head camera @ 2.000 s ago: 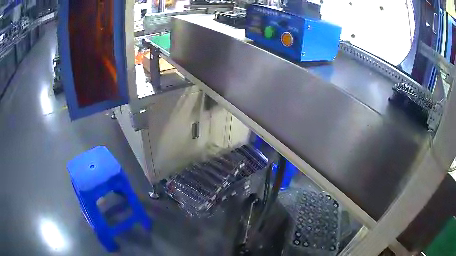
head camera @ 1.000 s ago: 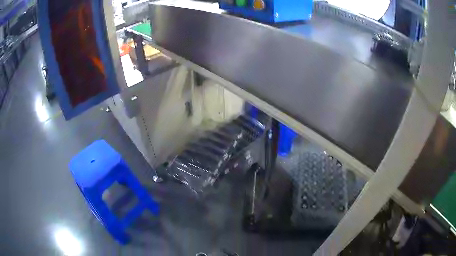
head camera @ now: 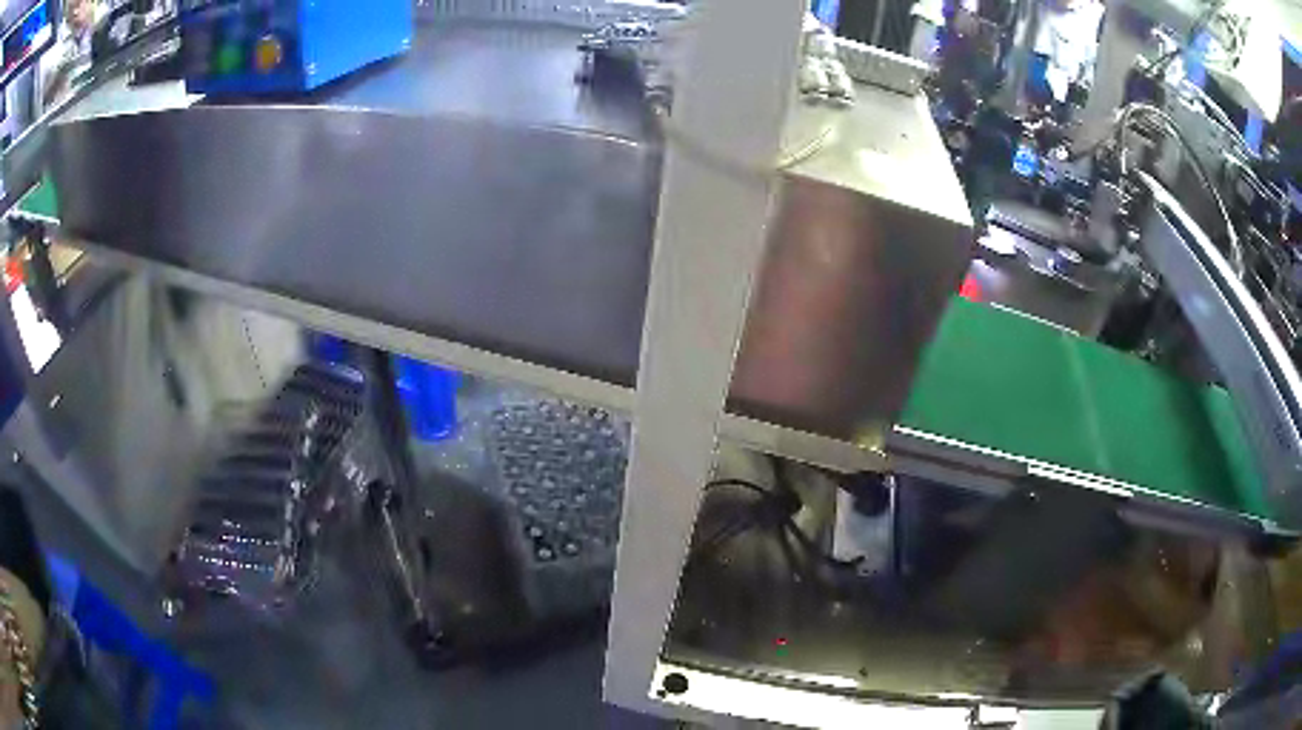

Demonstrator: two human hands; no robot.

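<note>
No hand of mine can be made out. A blurred brown and dark shape is cut off by the left edge, and a dark shape by the bottom right edge; I cannot tell what they are. Nearest in front is a long brushed steel cover [head camera: 386, 214], with reddish reflections on its right end. A thick off-white post [head camera: 700, 328] crosses in front of it. A blue control box [head camera: 293, 43] with green and orange buttons stands on the cover at top left. A green conveyor belt [head camera: 1071, 392] with a pale seam runs out to the right.
Ribbed trays [head camera: 264, 485] and a tray with round pockets [head camera: 557, 478] lie below the cover. A blue stool [head camera: 129, 642] is partly visible at lower left. Black cables [head camera: 778, 513] hang below the belt. A silver beam [head camera: 1228, 300] is at right.
The view has swung right. The control box, trays and stool have shifted left, the post stands nearer the middle, and much more of the green belt and machinery shows.
</note>
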